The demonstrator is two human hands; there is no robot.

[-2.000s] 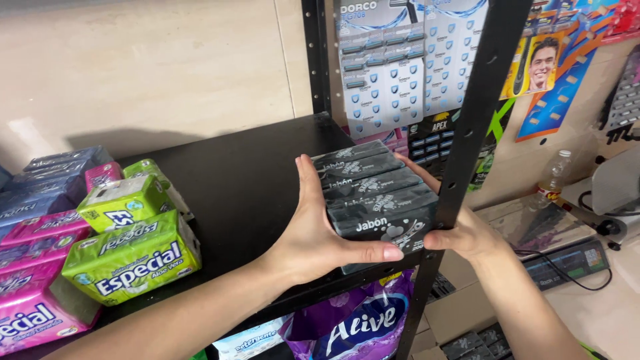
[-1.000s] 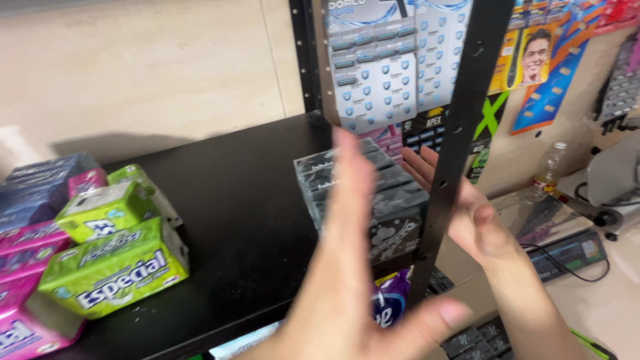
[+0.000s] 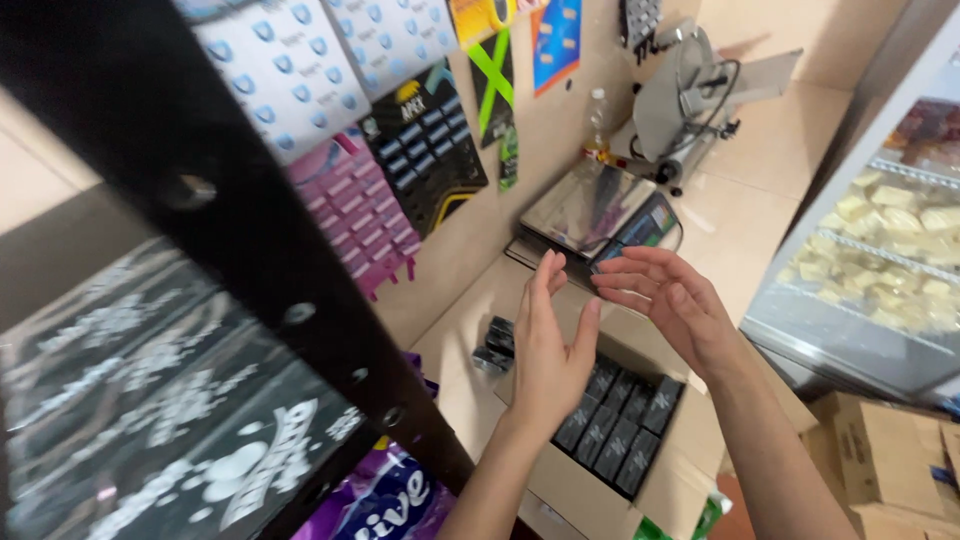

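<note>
Both hands hang in the air above an open cardboard box packed with small black soap packets. My left hand has its fingers up and its thumb apart, and holds nothing. To its right, my right hand is empty too, fingers spread and pointing left. More black packets lie on the counter at the box's left side. A wrapped stack of black soap bars sits on the black shelf at the lower left, behind the upright.
A black perforated shelf post crosses the left side. Behind the box stand a scale, a plastic bottle and a slicer. A glass display case is at right, cardboard boxes below it. A purple bag is bottom left.
My hands have let go of the black soap stack, which stays on the shelf, and have moved right over the box. The view has swung strongly to the right.
</note>
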